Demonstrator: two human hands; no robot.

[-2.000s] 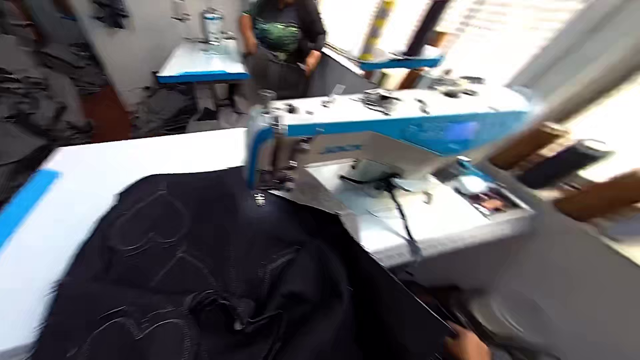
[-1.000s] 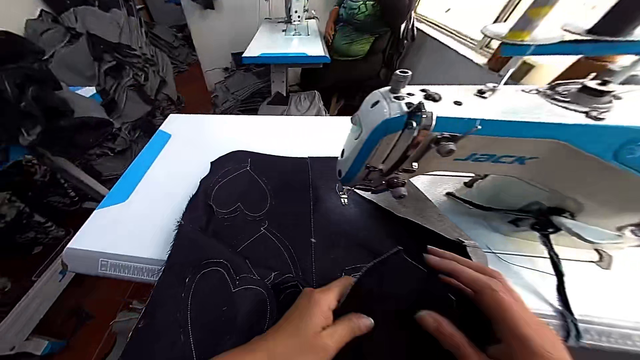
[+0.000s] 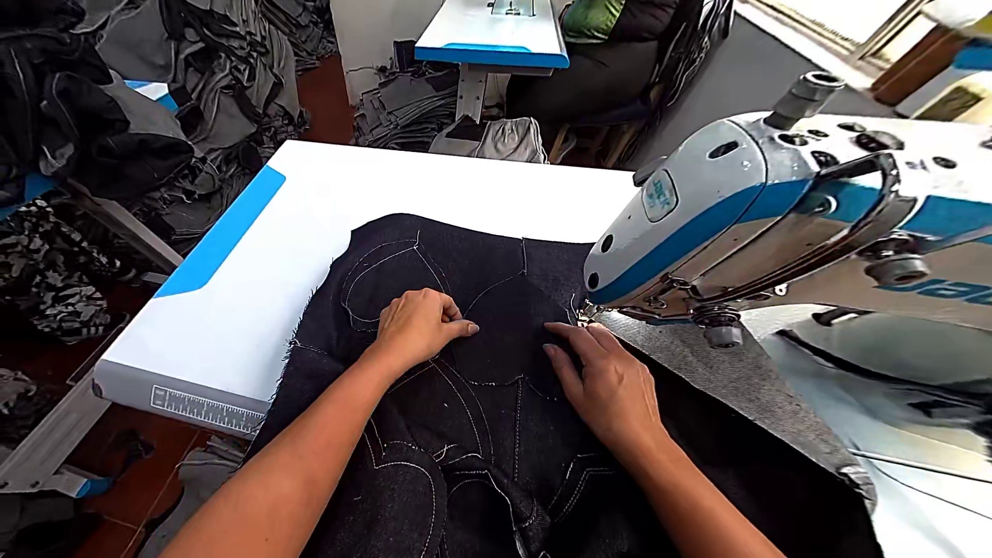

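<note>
Black denim fabric [image 3: 403, 480] with pale stitched heart outlines lies over the table and hangs toward me. A small dark fabric piece [image 3: 508, 329] rests flat on it, between my hands. My left hand [image 3: 418, 322] touches that piece's left edge, thumb and forefinger close together; whether they pinch it I cannot tell. On its right edge lie the fingertips of my right hand [image 3: 608, 380], spread slightly and gripping nothing. Just beyond those fingers is the presser foot [image 3: 587, 312] of the Jack sewing machine [image 3: 744, 209]. The grey reverse of the denim shows under the machine arm.
The white sewing table [image 3: 325, 186] has a blue edge strip and a printed ruler. Heaped dark garments [image 3: 70, 101] stand at the left. Behind are stacked fabric pieces [image 3: 407, 108], another white table [image 3: 496, 31] and a seated person [image 3: 604, 54]. A loose thread runs at the right.
The small dark piece, held up in both hands a second ago, now lies flat on the denim. Both hands have moved forward, nearer the presser foot. The view has shifted.
</note>
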